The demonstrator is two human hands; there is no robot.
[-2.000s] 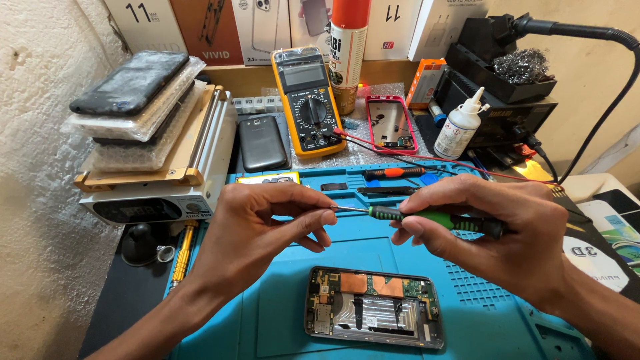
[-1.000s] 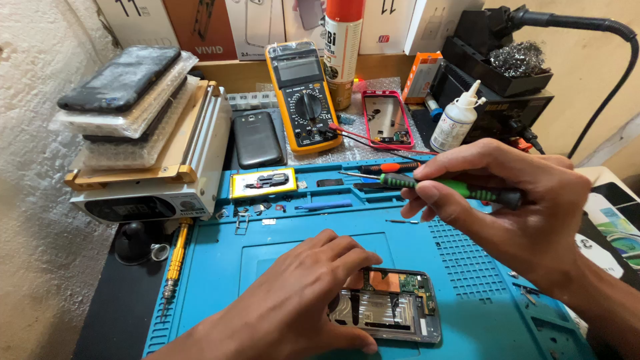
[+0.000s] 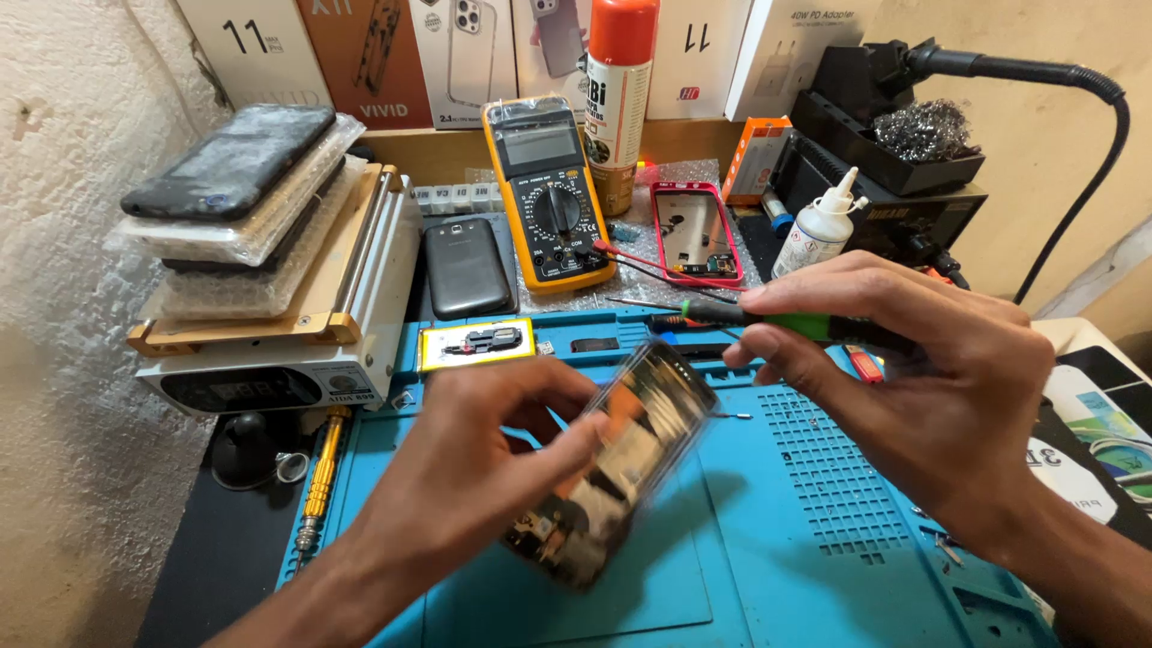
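Observation:
My left hand (image 3: pixel 504 459) grips the long edge of an opened smartphone (image 3: pixel 621 459), blurred by motion, tilted and held over the blue silicone repair mat (image 3: pixel 648 585). Boards and copper-coloured patches show inside the phone. In my right hand (image 3: pixel 900 360) is a screwdriver with a green and black handle (image 3: pixel 796 322); its thin shaft points left, above the phone's upper end. A phone battery with a yellow border (image 3: pixel 432 346) lies at the mat's back left, a small dark part on top of it. A small metal bit (image 3: pixel 733 416) rests right of the phone.
Behind the mat stand a yellow multimeter (image 3: pixel 549 198), a red-capped spray can (image 3: pixel 621 99) and a white bottle (image 3: pixel 814 236). A dark phone (image 3: pixel 466 268) and a pink-red phone frame (image 3: pixel 697 236) lie there. Wrapped phones (image 3: pixel 234 162) sit stacked on a heating station (image 3: pixel 270 373) at left.
My left hand came down to the phone lying on the mat, took hold of it, then lifted and turned it. The screwdriver stays in my right hand.

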